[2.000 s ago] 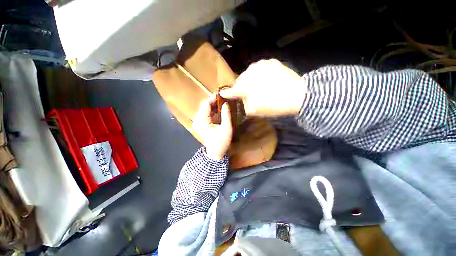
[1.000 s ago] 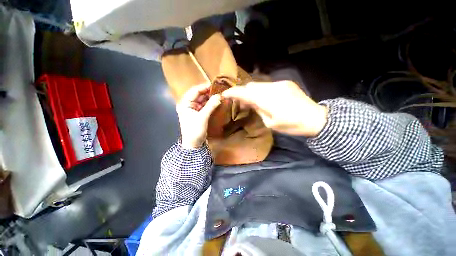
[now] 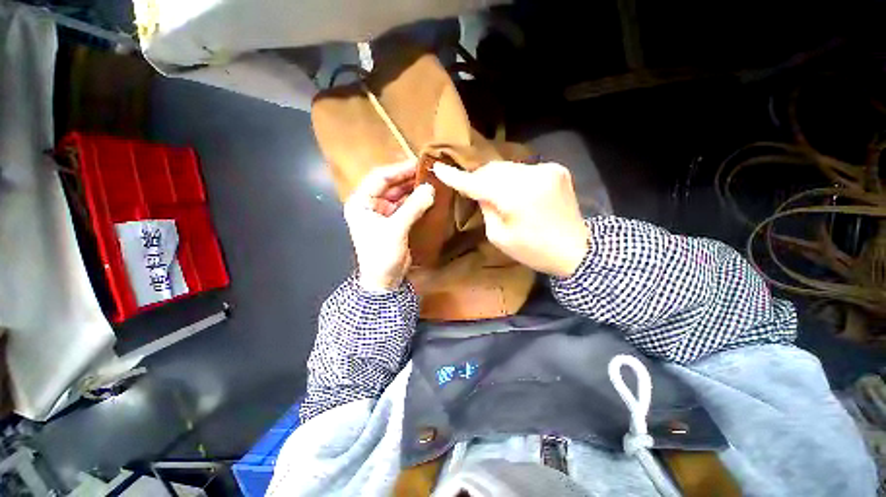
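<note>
A tan-brown canvas bag (image 3: 359,134) lies over the lap, with a thin pale line running down its far part. My left hand (image 3: 387,218) pinches a reddish-brown leather trim band (image 3: 428,169) near the bag's middle. My right hand (image 3: 525,209) is at the same spot from the right, its extended finger touching the trim. Its other fingers are curled under and hidden, so I cannot tell whether it holds a tool. The near end of the bag, orange-brown, rests against the dark apron.
A red divided tray (image 3: 146,218) with a white handwritten label is at left, beside a white-covered surface (image 3: 44,214). A white padded table edge (image 3: 291,39) is at the top. Thin tan straps (image 3: 806,214) hang at right. A blue container (image 3: 264,454) is at bottom left.
My hands have stayed at the trim. My right hand has turned, with one finger pointed onto it; earlier it was closed higher over the bag. The view has shifted, bringing more blue container into sight.
</note>
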